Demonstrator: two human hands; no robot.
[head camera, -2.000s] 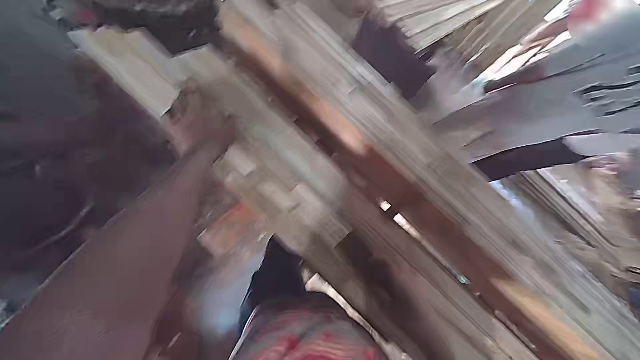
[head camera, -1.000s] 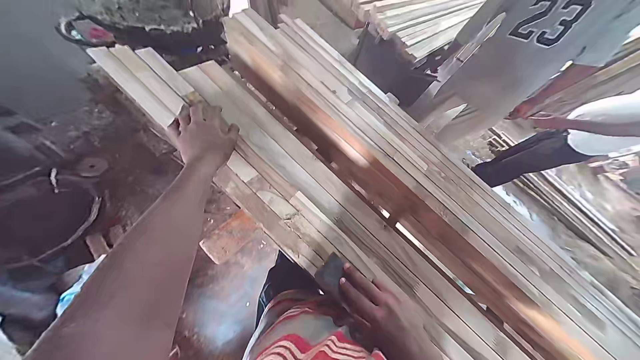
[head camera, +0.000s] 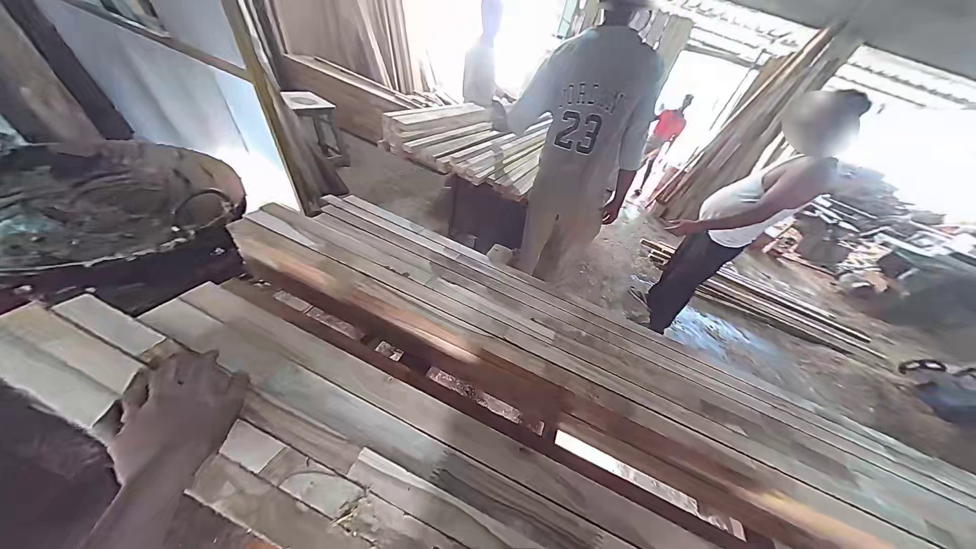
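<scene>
My left hand (head camera: 179, 408) lies palm down on the near row of wooden strips (head camera: 320, 389), its fingertips bent over the strips' surface near their left ends. Whether it grips a strip is not plain. My right hand is out of the frame. The near strips lie side by side, some made of short joined blocks. Beyond a long gap with a dark reddish-brown timber frame (head camera: 457, 385) lies a second row of long wooden strips (head camera: 534, 328), running from upper left to lower right.
A large round basin (head camera: 114, 206) stands at the left. Past the far row, a person in a numbered jersey (head camera: 587, 130) stands beside another stack of strips (head camera: 450, 137). A person in a white top (head camera: 755, 198) stands to the right, near boards on the floor (head camera: 785, 313).
The view has swung up toward the room. My right hand, at the near strips' edge one second ago, has left the view. My left hand still rests on the near strips.
</scene>
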